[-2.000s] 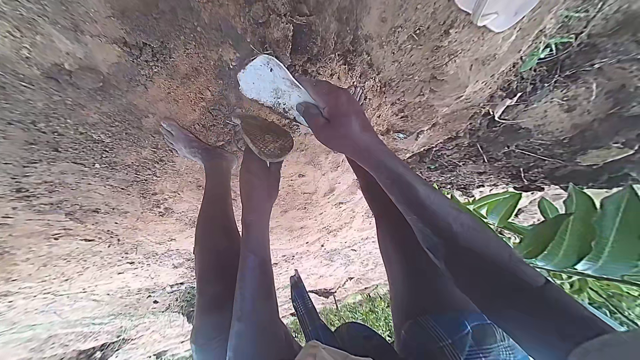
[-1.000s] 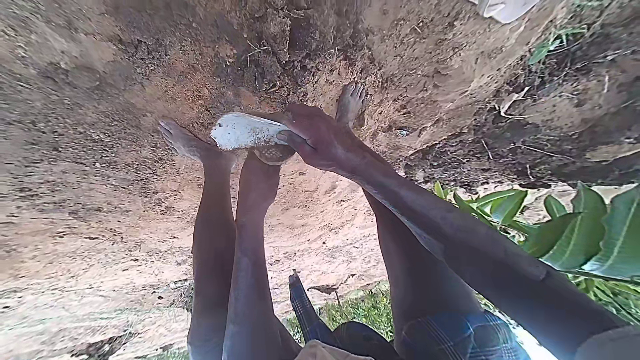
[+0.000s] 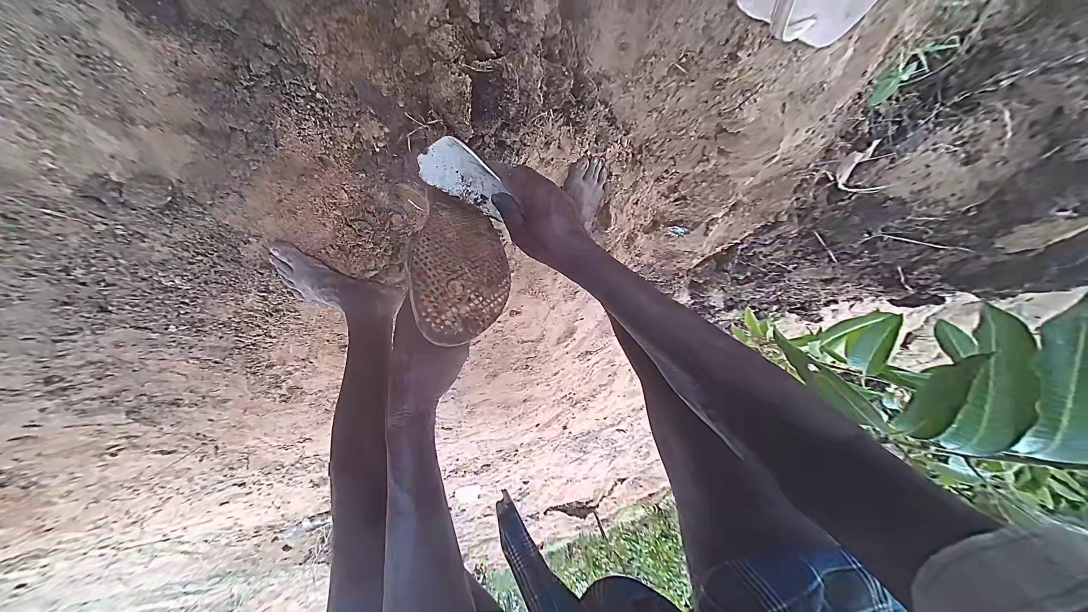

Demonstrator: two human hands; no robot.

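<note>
My right hand [image 3: 544,212] grips a whitish, dirt-stained flat piece [image 3: 459,170], perhaps plastic, at its right end. Close below and left of that piece is a brown flip-flop sole [image 3: 459,272] with a textured, soiled face. My left hand [image 3: 429,357] is at the sole's lower end, its fingers hidden behind it; it appears to hold the sole from beneath. The two pieces meet or overlap near the sole's top edge; whether they touch is unclear.
My bare feet [image 3: 310,276] [image 3: 586,187] stand on uneven brown soil. A white container [image 3: 807,17] lies at the top right edge. Broad green leaves [image 3: 1003,382] reach in from the right, and grass [image 3: 620,552] grows at the bottom.
The brown sole, mostly covered by the white piece and my right hand one second ago, now shows its broad textured face. The white piece has moved from across the sole to its upper edge.
</note>
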